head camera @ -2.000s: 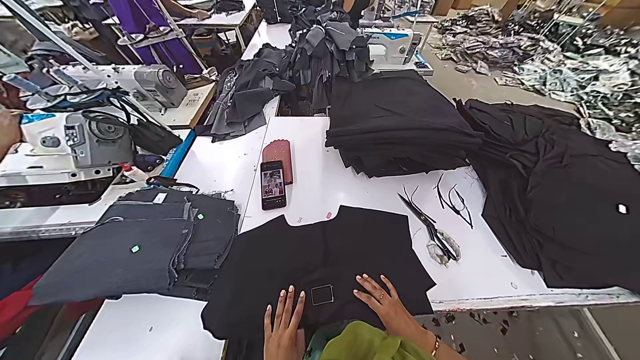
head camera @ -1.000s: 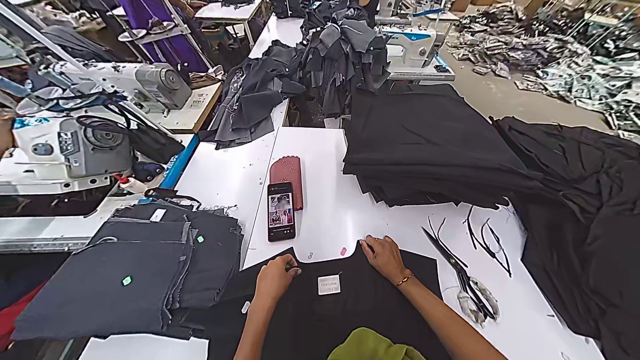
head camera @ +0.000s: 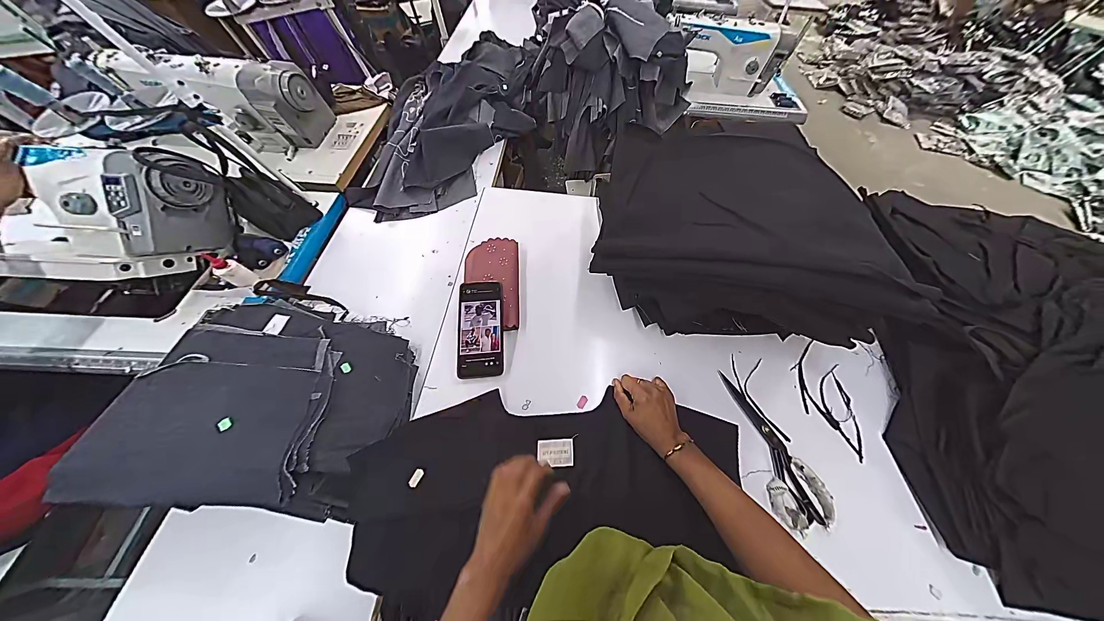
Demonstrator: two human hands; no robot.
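Note:
A black fabric garment piece [head camera: 483, 440] lies flat on the white table, its neckline cutout facing away from me. Near that neckline's right corner, my right hand [head camera: 651, 414] pinches the cloth edge between thumb and fingers. My left hand [head camera: 517, 500] is over the middle of the piece, blurred, fingers partly curled and apart, with nothing seen in it. A white label [head camera: 555, 453] with writing shows just beyond its fingertips. To the left on the cloth is a small pale sticker [head camera: 417, 478]. Fabric-wrapped scissors [head camera: 789, 474] lie to the right.
A phone [head camera: 479, 332] rests partly over a pink case [head camera: 500, 267] beyond the garment. Folded dark grey pieces [head camera: 198, 423] lie at left, a black fabric stack [head camera: 733, 233] at right. Sewing machines [head camera: 129, 203] stand left and behind. Black strips [head camera: 832, 401] lie beyond the scissors.
My left hand has moved off the neckline's left side and back toward me over the cloth. My right hand stays at the right corner. Two seconds ago both hands lay spread on the cloth.

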